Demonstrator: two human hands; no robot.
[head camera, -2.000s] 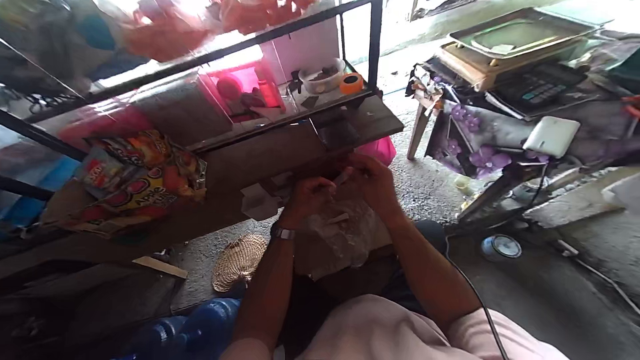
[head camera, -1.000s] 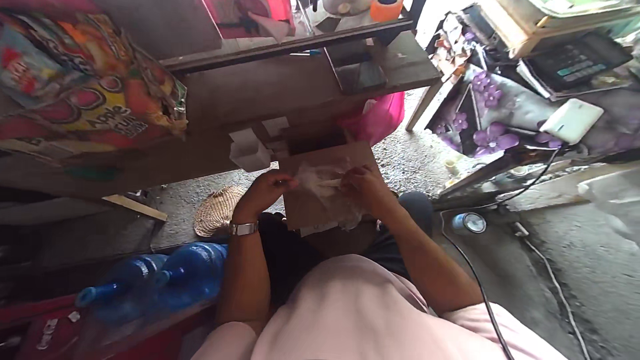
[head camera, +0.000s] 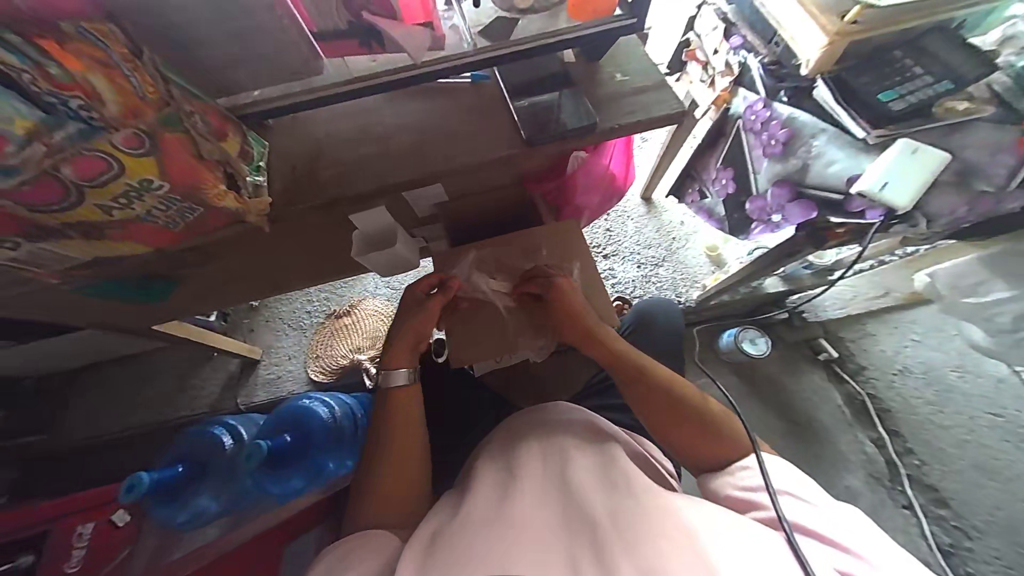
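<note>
A clear plastic bag (head camera: 500, 292) is stretched between my two hands, above a brown cardboard piece (head camera: 528, 240) over my lap. My left hand (head camera: 428, 300), with a metal watch on its wrist, pinches one edge of the plastic. At the opposite side, my right hand (head camera: 556, 296) has its fingers closed on the plastic. Whitish material shows in or under the bag near my right fingers; what it is cannot be told. A small white paper box (head camera: 384, 244) stands open beyond my left hand.
A wooden shelf (head camera: 384, 136) with a dark tray (head camera: 552, 108) lies ahead. Snack packets (head camera: 120, 176) hang at left, blue water jugs (head camera: 296, 440) below. Right are a pink bag (head camera: 596, 180), a calculator (head camera: 904, 80), a white power bank (head camera: 900, 172), a can (head camera: 744, 344) and a cable (head camera: 748, 432).
My hands were close together two seconds ago and are now apart, with the plastic spread between them. The view has tilted downward.
</note>
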